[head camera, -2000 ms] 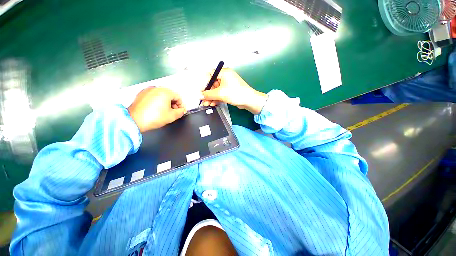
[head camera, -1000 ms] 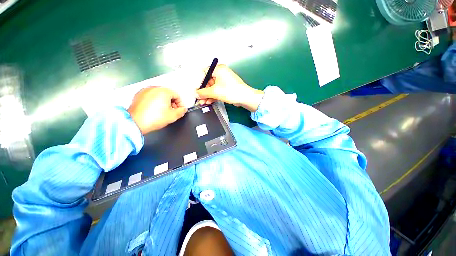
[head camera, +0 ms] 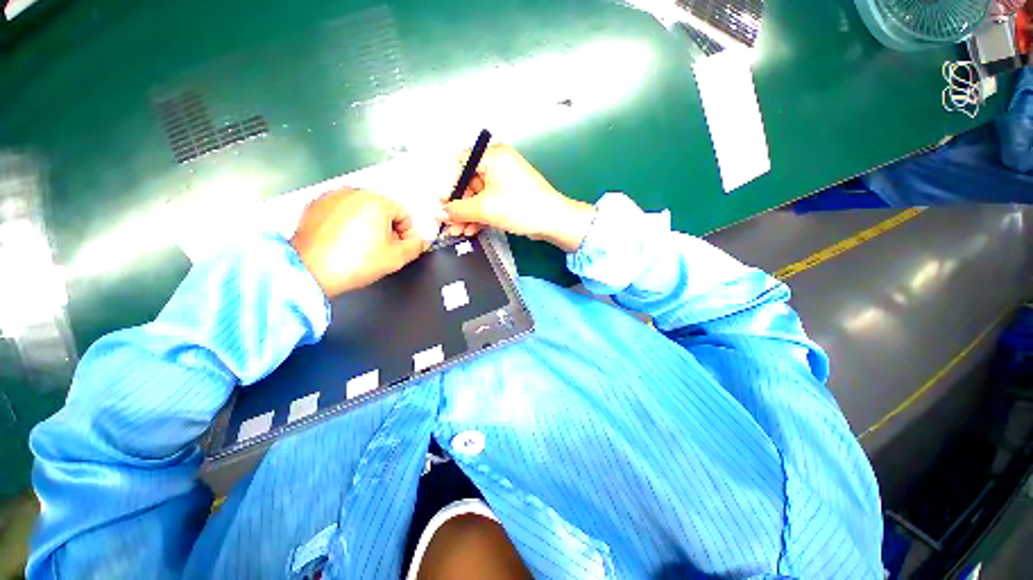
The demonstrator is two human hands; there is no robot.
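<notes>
A dark-grey rear cover point(head camera: 374, 323) lies tilted at the bench edge against my body, its inner face up. White pads point(head camera: 363, 383) run along its near long edge, and others sit towards its right end. My right hand point(head camera: 506, 202) holds slim black tweezers point(head camera: 472, 164), their tip down at the cover's far edge and too small to make out. My left hand point(head camera: 357, 240) rests over the far edge, fingertips pinched together close to the tweezer tip. Whether its fingertips hold a small piece cannot be told. A white backing sheet point(head camera: 272, 212) lies beyond the cover.
A small dark grid sheet point(head camera: 204, 125) lies on the green bench point(head camera: 589, 147). Striped part sheets point(head camera: 725, 20) and a white strip point(head camera: 732, 122) lie at the far right. A teal fan point(head camera: 931, 14), white cable point(head camera: 961, 88) and a person's blue sleeve point(head camera: 957, 170) are beyond.
The view has shifted slightly, so the bench items sit a little higher and further left. Both hands stay at the cover's far edge, the right still with the tweezers.
</notes>
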